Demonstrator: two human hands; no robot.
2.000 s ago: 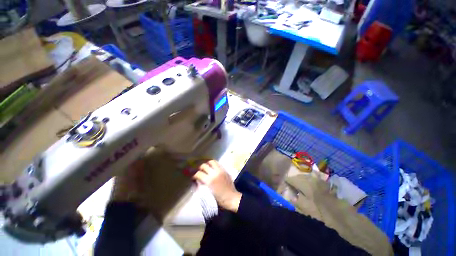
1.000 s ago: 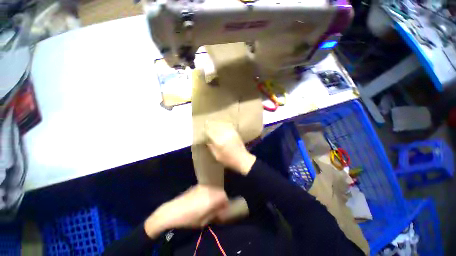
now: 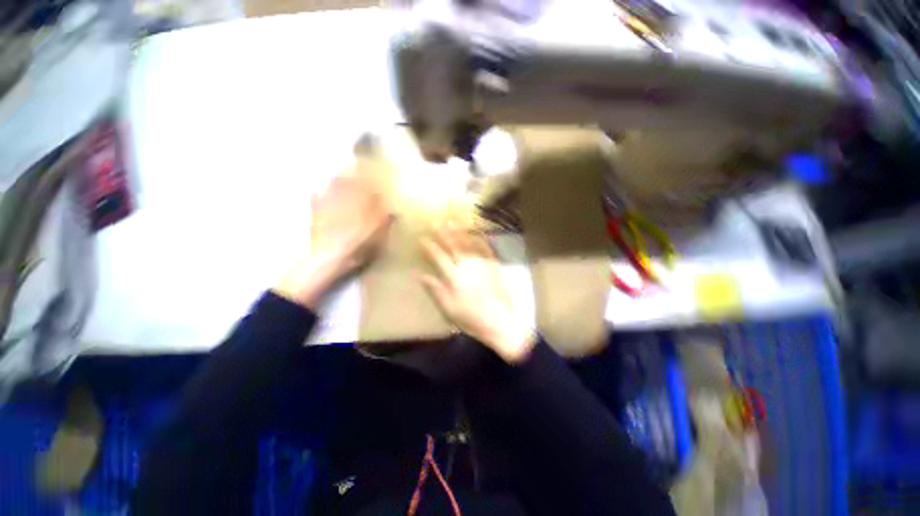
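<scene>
The picture is blurred. A tan fabric panel [image 3: 404,297] lies on the machine table and over its front edge, below the needle area. My left hand [image 3: 346,224] lies on its left side, and my right hand [image 3: 474,287] lies flat on its right side with the fingers apart. More tan fabric [image 3: 567,222] lies under the machine arm, right of my right hand. The sewing machine head [image 3: 646,86] stands above, with a bright lit spot beside the needle area. The needle and presser foot are too blurred to tell.
Red and yellow handled scissors [image 3: 638,247] lie right of the fabric. A small yellow patch [image 3: 718,293] is on the table's right part. A blue crate [image 3: 802,403] with tan pieces and scissors is below right. A red-edged dark object [image 3: 104,176] and grey cloth lie left.
My left hand has moved up from my lap onto the fabric near the needle. The tan panel, which hung toward my lap, now lies flatter, and my right hand is beside the needle area.
</scene>
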